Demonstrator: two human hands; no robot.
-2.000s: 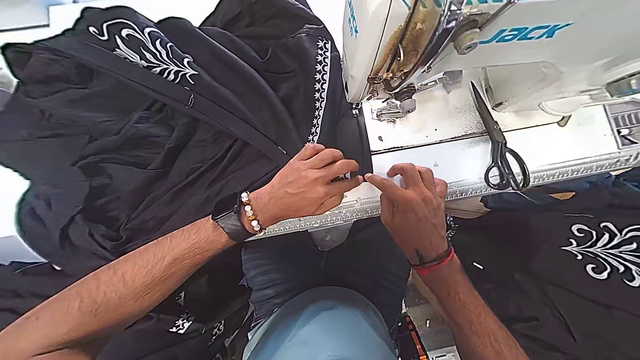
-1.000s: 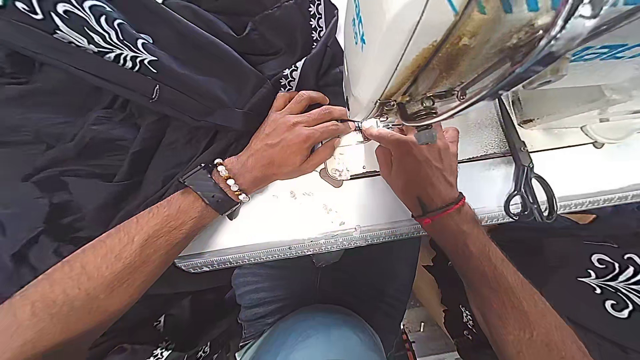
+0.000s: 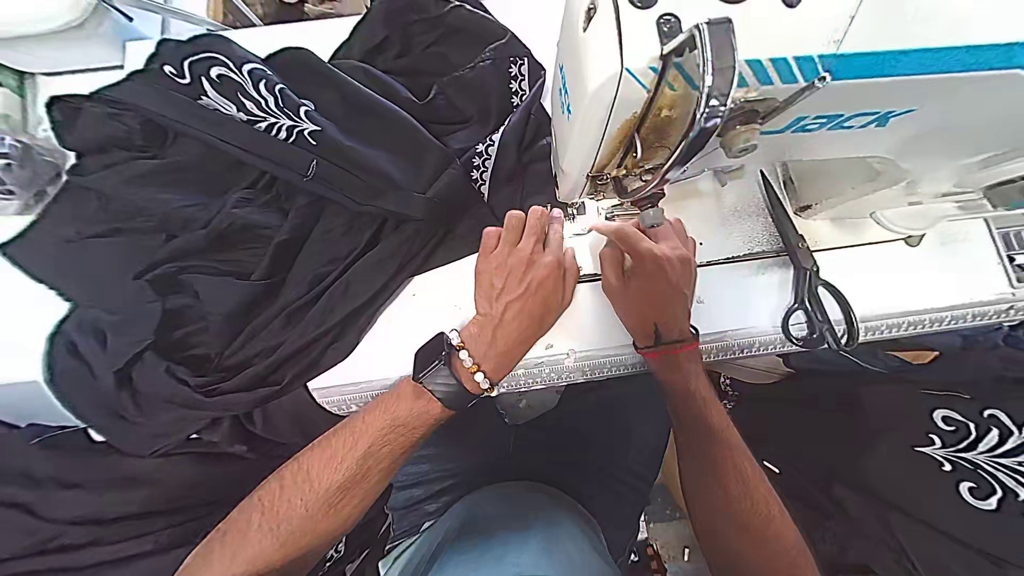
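A black garment with white embroidery [image 3: 184, 264] lies bunched left of the white Jack sewing machine [image 3: 832, 96]. My left hand [image 3: 524, 284], wearing a watch and a beaded bracelet, rests with its fingertips at the garment's edge, just left of the presser foot [image 3: 574, 212]. My right hand [image 3: 652, 280], with a red thread at the wrist, is bent at the front of the needle area; its index finger points toward the needle plate. A ring-like grey piece sits on one of its fingers. Whether either hand pinches anything small cannot be told.
Black-handled scissors [image 3: 808, 280] lie on the machine bed to the right, handles over the ruler-marked table edge [image 3: 904, 324]. Another black embroidered cloth [image 3: 872, 448] is at the lower right. More dark cloth [image 3: 120, 488] hangs at the lower left.
Both hands have moved from the table's front edge two seconds ago up to the needle area. Since one second ago they have drawn slightly apart. The view has shifted.
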